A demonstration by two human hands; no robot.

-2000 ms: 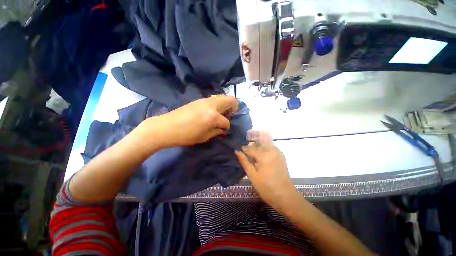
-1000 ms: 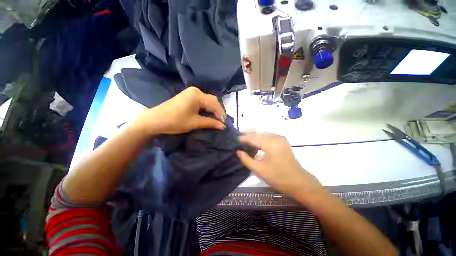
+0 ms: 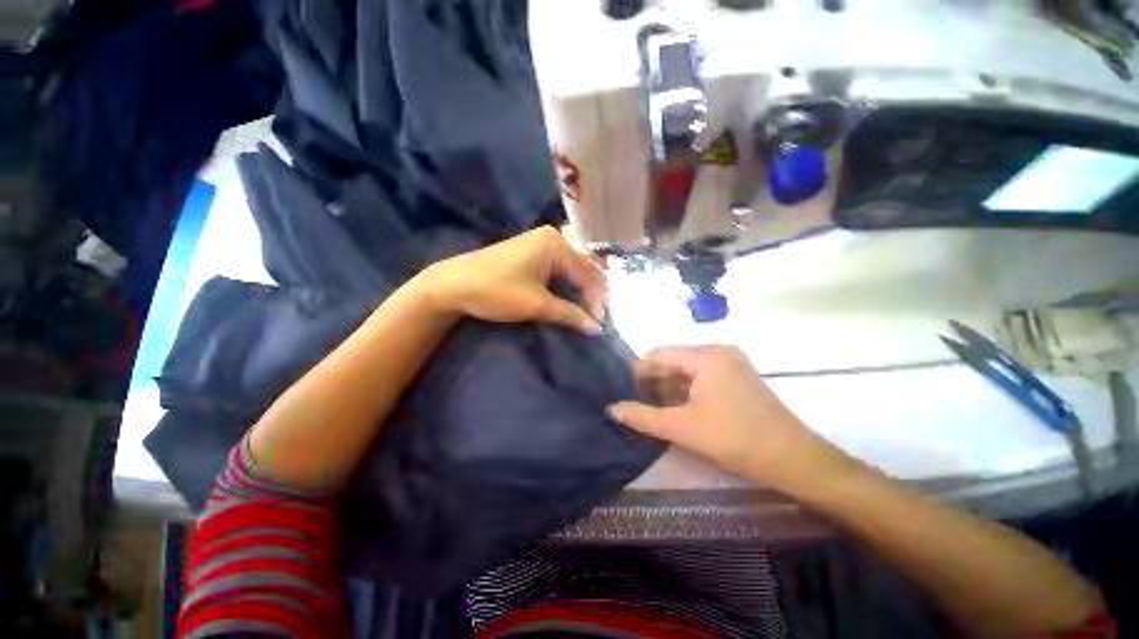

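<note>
A large dark grey-navy garment (image 3: 500, 424) lies bunched on the machine table and hangs over its front edge. My left hand (image 3: 525, 285) pinches the garment's upper right edge, just left of and below the needle area. My right hand (image 3: 700, 399) pinches its right edge, lower down, with thumb and fingers. The white sewing machine head (image 3: 612, 137) stands behind my hands. The presser foot and needle are blurred by glare, and I cannot tell whether the cloth is under them.
Blue-handled snips (image 3: 1012, 375) lie on the white table (image 3: 874, 412) at the right, near a pale metal piece (image 3: 1062, 340). More dark cloth (image 3: 412, 125) is piled at the back left. A ruler-marked tape (image 3: 675, 522) runs along the front edge.
The garment has been spread wider towards the left and front. My hands stay at its right edge, slightly farther apart. The camera view has shifted, so the machine appears farther left.
</note>
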